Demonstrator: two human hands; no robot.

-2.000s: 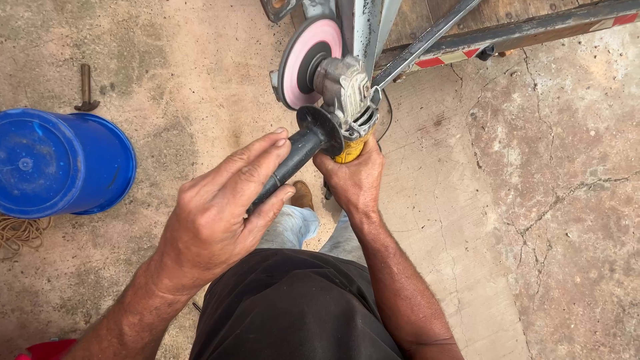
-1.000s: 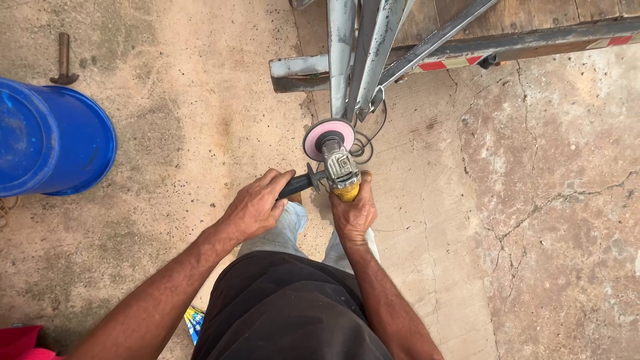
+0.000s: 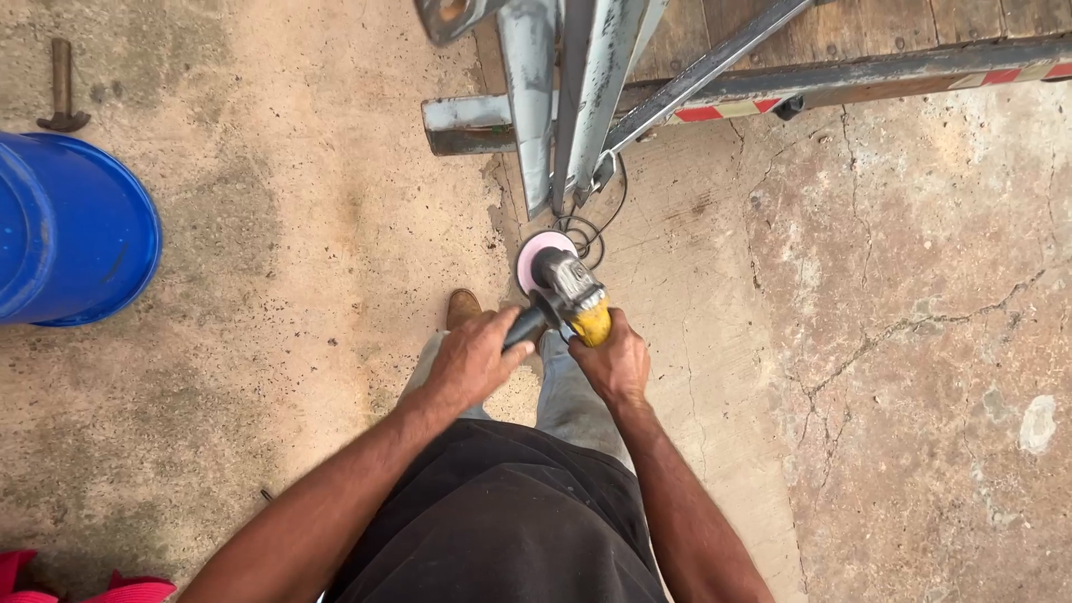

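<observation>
An angle grinder (image 3: 578, 289) with a grey metal head and yellow body is held in front of my legs. My left hand (image 3: 477, 356) is closed around its black side handle (image 3: 524, 327). The yellow body is gripped by my right hand (image 3: 618, 356), which hides the rear of the tool. A pink abrasive disc (image 3: 536, 251) sits on the grinder's far side, close below the lower ends of grey steel bars (image 3: 528, 109) in the view and apart from them as seen from above. Whether the disc spins cannot be told.
A wooden trailer deck (image 3: 821, 33) with a red-and-white striped metal edge (image 3: 737, 109) spans the upper right. A black cable (image 3: 599, 243) coils on the floor below the bars. At left are a blue plastic barrel (image 3: 75, 234) and a hammer (image 3: 62, 88). My boot (image 3: 462, 308) shows beside the handle.
Two seconds ago the grinder was up beside the steel bars with my left fingers partly extended; it is now lower, nearer my legs, and my left fingers are wrapped around the handle.
</observation>
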